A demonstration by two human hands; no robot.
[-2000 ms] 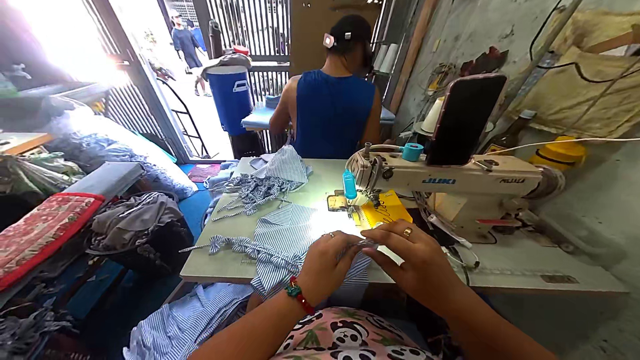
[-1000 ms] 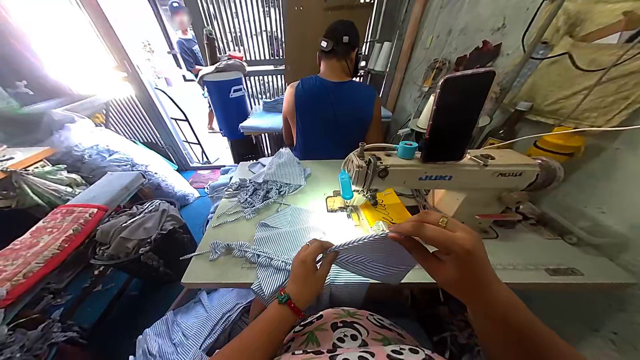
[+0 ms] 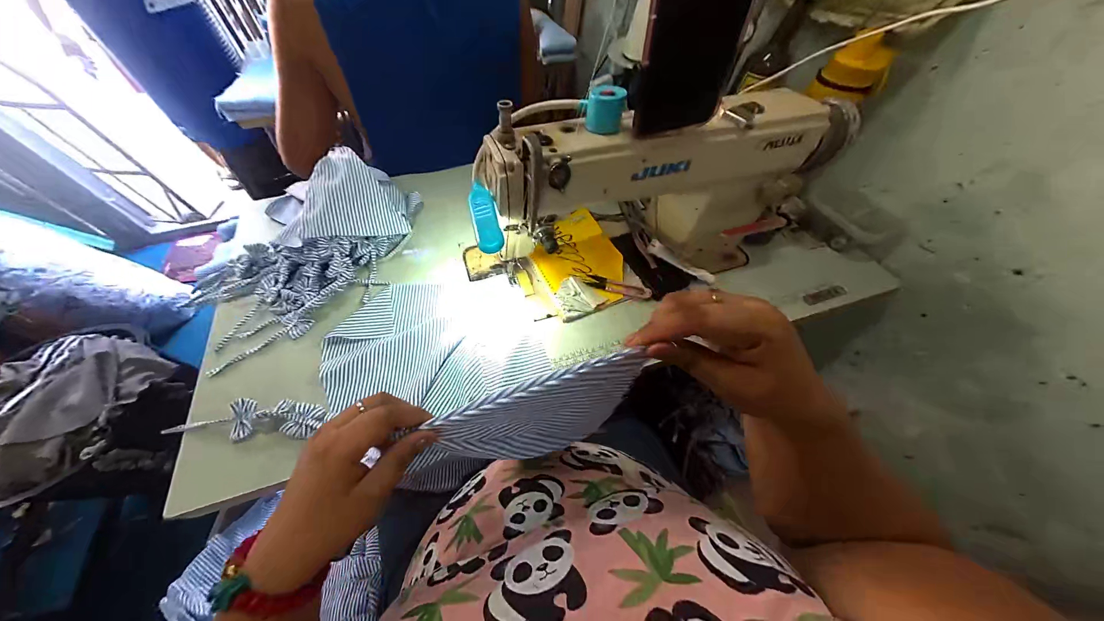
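Observation:
Between my hands a blue-and-white striped fabric piece [image 3: 535, 410] is stretched, its bound edge running up to the right. My left hand [image 3: 354, 457] pinches that edge at its left end, and my right hand [image 3: 733, 349] pinches it at the upper right. More striped fabric lies flat beyond it on the sewing table [image 3: 216, 479]. A twisted striped strip with bows [image 3: 276, 420] extends left of my left hand. The Juki sewing machine [image 3: 647, 159] stands behind, its lamp lighting the needle area. A pile of striped ties [image 3: 302, 285] lies at the table's back left.
A yellow piece [image 3: 578, 254] with small scissors [image 3: 617, 287] lies beside the needle area. A phone [image 3: 694, 60] stands above the machine, near a teal thread spool [image 3: 606, 109]. Another person in a blue top [image 3: 423, 86] sits beyond the table. Dark and grey cloth [image 3: 95, 405] is heaped at left.
My hands were close together two seconds ago; they have moved apart, and the striped edge is now stretched between them. The view has tilted down closer to the table.

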